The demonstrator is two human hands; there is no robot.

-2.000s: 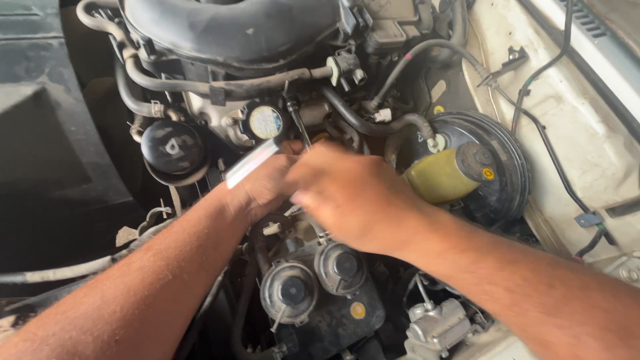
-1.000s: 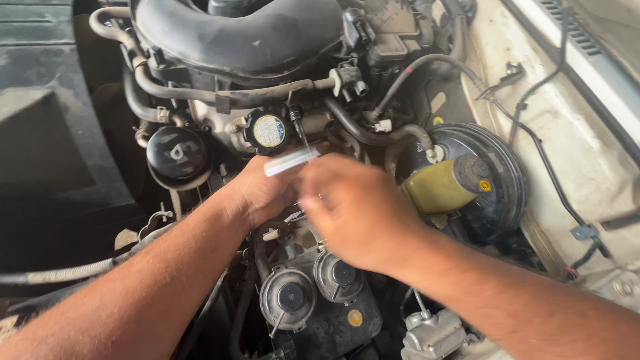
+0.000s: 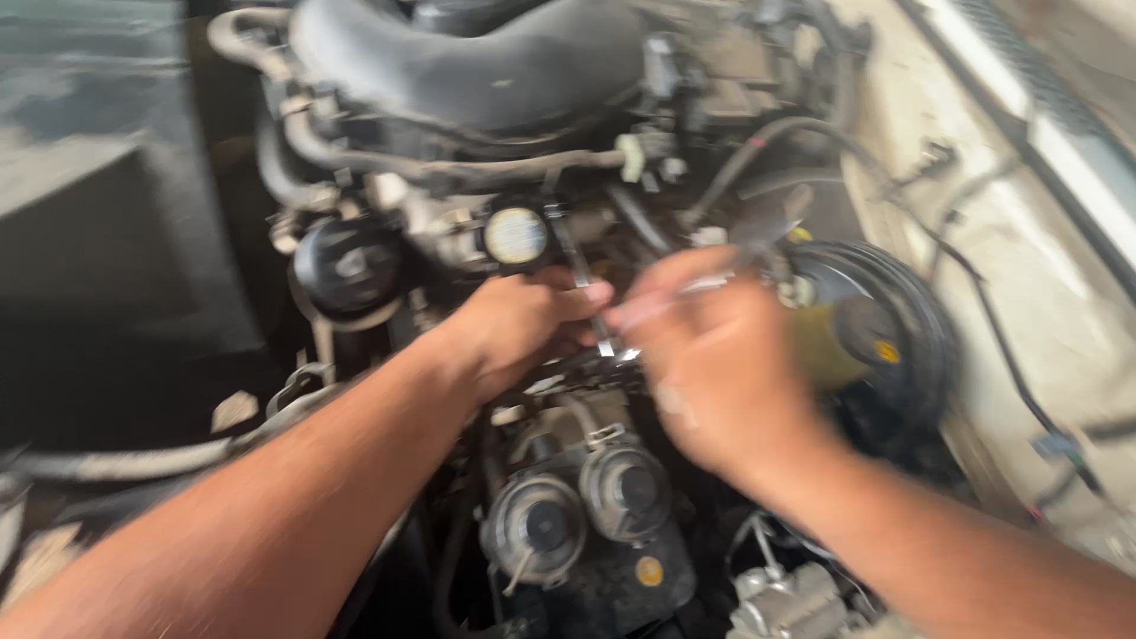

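My left hand [image 3: 528,315] is in the middle of an engine bay, thumb and fingers around a slim metal tool shaft [image 3: 572,244]. The shaft runs from beside the round black cap [image 3: 516,235] down past the thumb to a shiny lower end. Close on the right, my right hand [image 3: 710,355] is blurred by motion, its fingers closed on a shiny metal tool [image 3: 706,284] whose exact kind is too blurred to tell. The fingertips of both hands are nearly together. My right palm hides the parts under it.
Behind the hands lie a black intake duct [image 3: 497,80] and a hose [image 3: 461,169]. An oil filter [image 3: 348,271] is at the left, a yellowish fluid reservoir [image 3: 821,342] and brake booster [image 3: 932,355] at the right. Two round capped parts [image 3: 543,524] stand nearer me; a pale fender edge [image 3: 1021,293] borders the right.
My right hand has moved a little to the right, off my left hand. The shiny bar that lay across my left hand no longer shows there; a shiny tool now shows at my right fingers.
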